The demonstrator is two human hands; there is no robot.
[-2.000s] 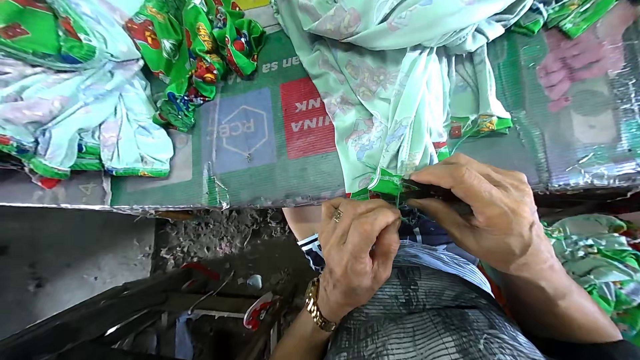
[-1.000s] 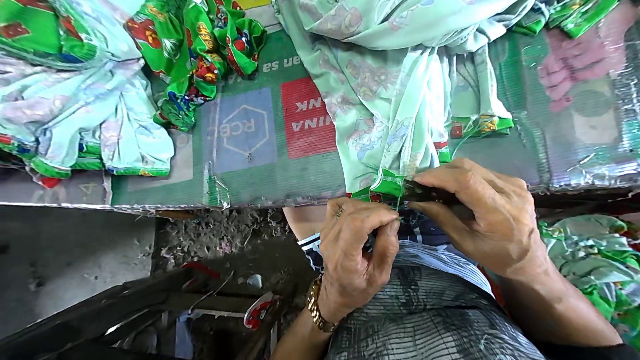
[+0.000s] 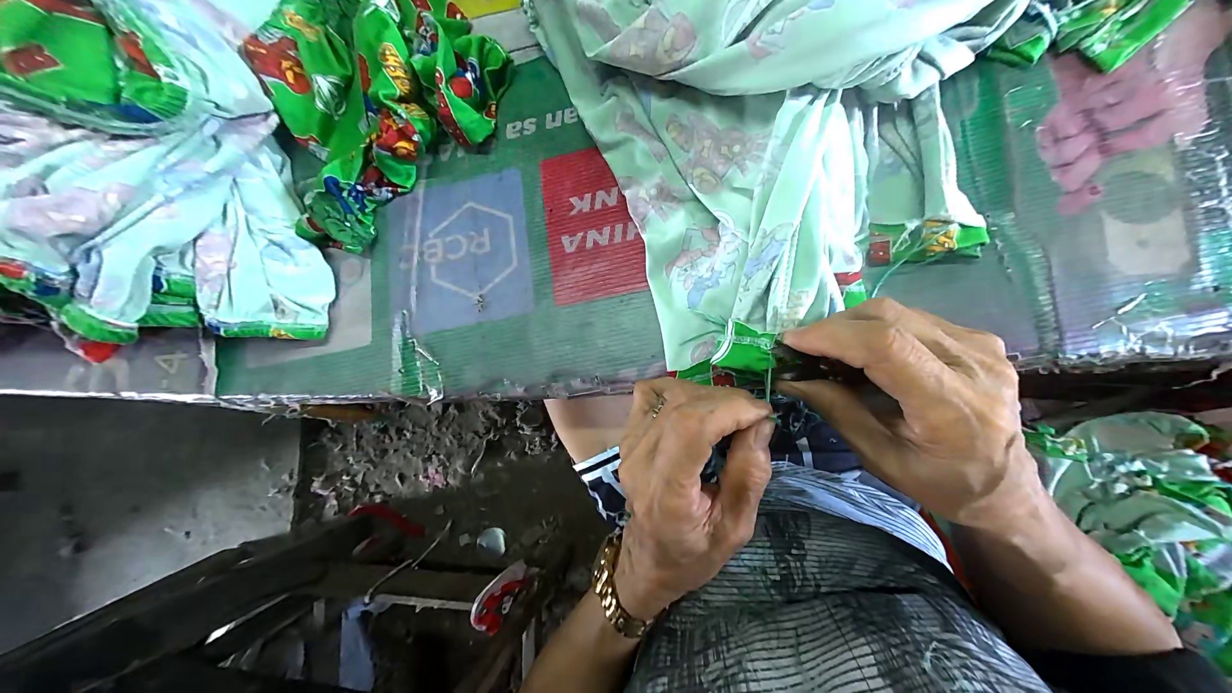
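Note:
A pale green printed garment point(image 3: 712, 212) hangs to the front edge of the covered table, its bright green hem band point(image 3: 746, 351) between my hands. My left hand point(image 3: 693, 481), with a ring and a gold-coloured watch, pinches a thin green thread point(image 3: 769, 380) just below the hem. My right hand point(image 3: 905, 404) has thumb and forefinger at the hem's right end, around a dark, narrow tool that is mostly hidden. I cannot tell what the tool is. The thread runs between the hem and my left fingertips.
More pale green garments point(image 3: 164, 212) and green printed cloth point(image 3: 395, 106) lie at the left of the table point(image 3: 481, 356). Pink cloth point(image 3: 1088, 135) is at the far right. A heap of garments point(image 3: 1145, 500) sits below the edge at right. A dark frame point(image 3: 192, 587) stands at lower left.
My left hand has shifted slightly at the thread below the hem. My right hand stays at the hem, and the garment has hardly moved.

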